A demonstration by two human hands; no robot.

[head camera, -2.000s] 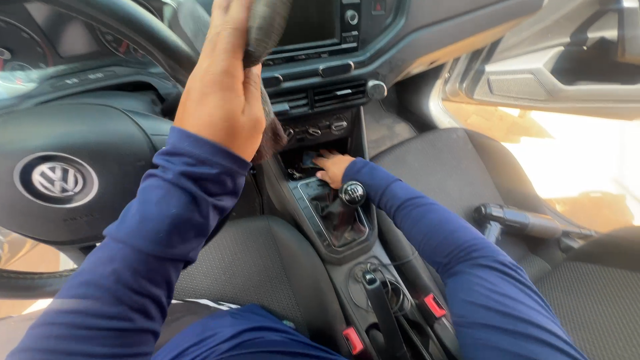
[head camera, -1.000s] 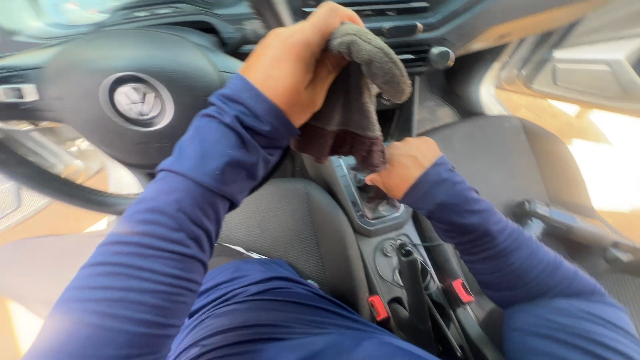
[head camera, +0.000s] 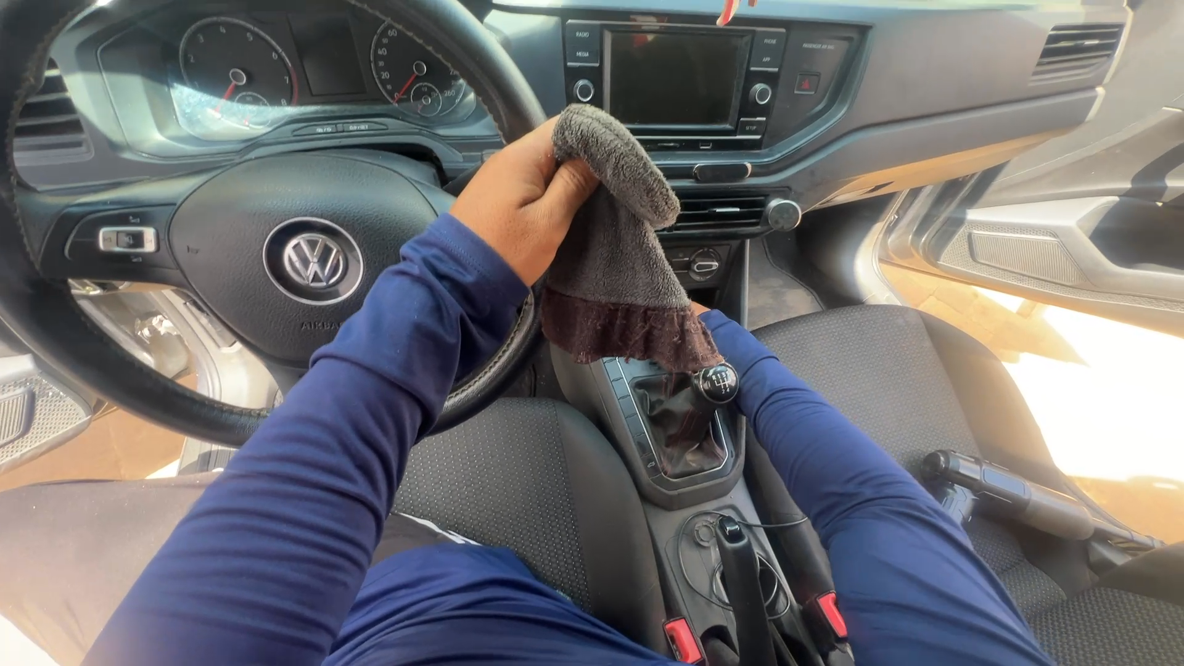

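My left hand grips a grey microfibre cloth with a dark reddish-brown lower edge. It holds the cloth up between the steering wheel and the air vent, and the cloth hangs down over the front of the centre console. Most of my right hand is hidden behind the cloth; only a bit near the wrist shows, so what its fingers touch cannot be seen. Just below the cloth's hem stands the gear knob, above its black gaiter.
The handbrake lever rises between the seats, with a thin cable beside it. A black handheld vacuum cleaner lies on the passenger seat. An infotainment screen is set in the dashboard. The passenger door stands open.
My left hand with the cloth has come down from its higher place two seconds ago. My right hand, seen by the gear lever a second ago, is now mostly behind the cloth. The view has shifted.
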